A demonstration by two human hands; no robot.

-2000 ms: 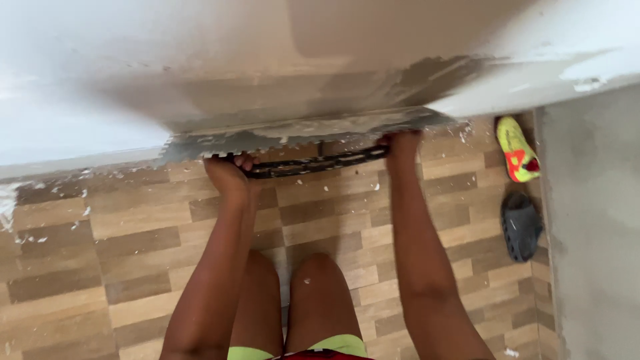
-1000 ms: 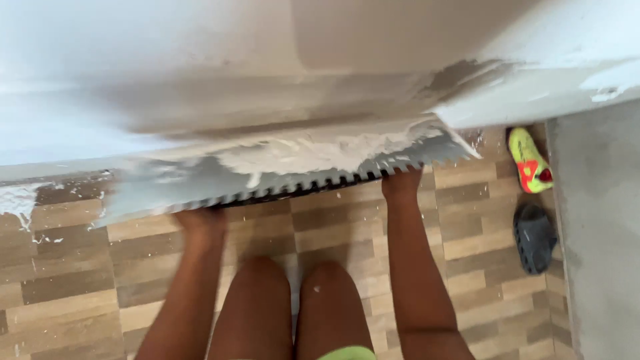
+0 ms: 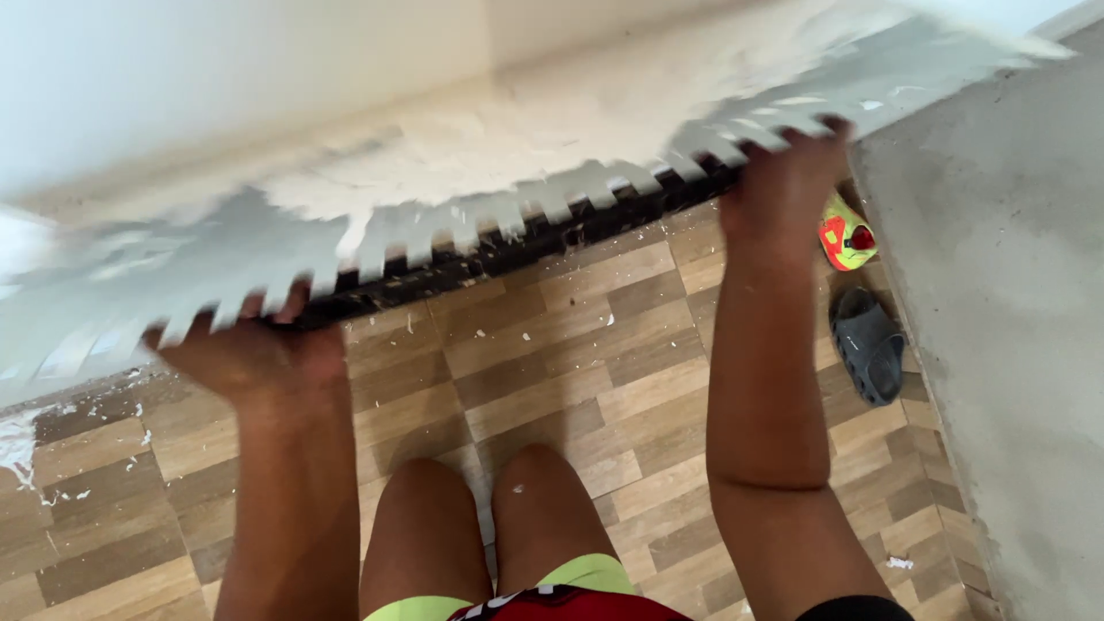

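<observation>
A wide metal plastering blade with a notched edge (image 3: 293, 241) spans the view, tilted up toward the right, and bears a thick layer of off-white plaster (image 3: 483, 147). Along its near side runs a black handle bar (image 3: 535, 246). My left hand (image 3: 259, 349) grips the bar's left end, some fingers showing through the notches. My right hand (image 3: 785, 177) holds the right end, higher in view, its fingertips at the notched edge. Both hands are slightly blurred. Where the far edge of the blade meets the pale wall (image 3: 259, 69) is hard to make out.
A grey wall (image 3: 1000, 259) stands at the right. Beside its foot lie a yellow and orange shoe (image 3: 848, 237) and a dark clog (image 3: 867, 349). White plaster splatters (image 3: 21, 448) mark the wood-patterned tile floor (image 3: 552, 345). My knees are below the blade.
The blade has come up close to the camera with both hands on it, and its plaster load has grown since the earliest frame. It is now tilted, right end higher.
</observation>
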